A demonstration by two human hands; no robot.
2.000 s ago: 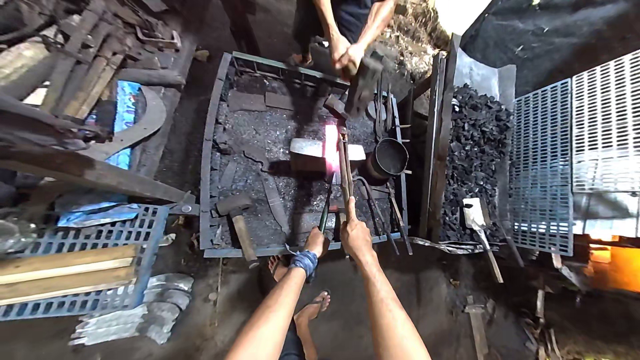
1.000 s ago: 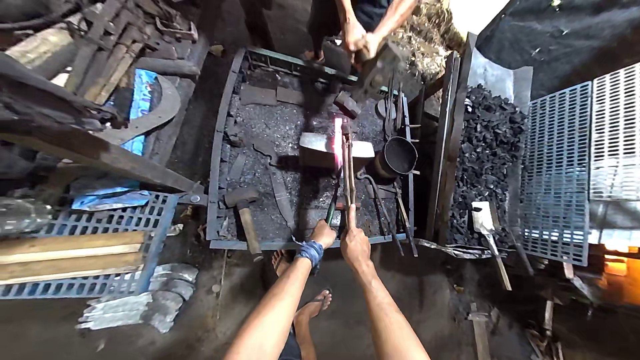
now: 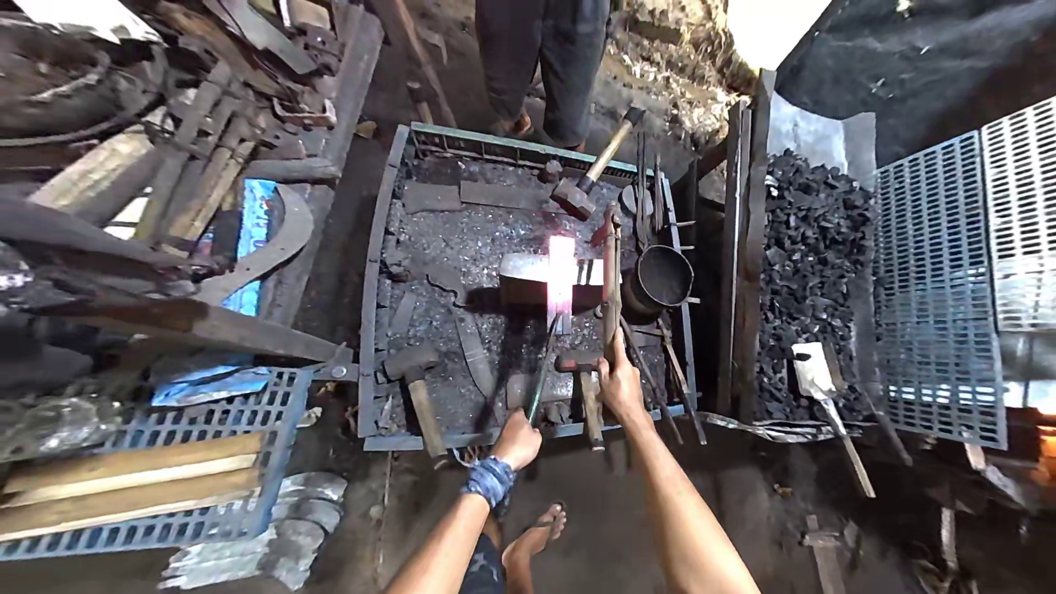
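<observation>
My left hand (image 3: pixel 518 441), with a blue cloth round the wrist, grips the handles of dark tongs (image 3: pixel 542 375). Their jaws meet the lower end of a glowing hot metal bar (image 3: pixel 560 276), which lies across a block-shaped anvil (image 3: pixel 522 268). My right hand (image 3: pixel 620 384) is closed on the wooden handle of a hammer (image 3: pixel 611 272), its reddish head to the right of the bar. A sledgehammer (image 3: pixel 572 199) rests above the anvil. Two more hammers, one at the left (image 3: pixel 411 363) and one between my hands (image 3: pixel 580 363), lie at the near edge.
A metal pot (image 3: pixel 664 276) stands right of the anvil inside the framed work bed (image 3: pixel 379 247). Farther right are a charcoal trough (image 3: pixel 817 272) and plastic grates (image 3: pixel 936 289). Scrap metal and wood lie at the left. A person's legs (image 3: pixel 540 66) are beyond the bed.
The other person's hands, seen earlier on the sledgehammer, are out of view, and it now lies in the bed. My right hand's hammer has moved off the bar to its right.
</observation>
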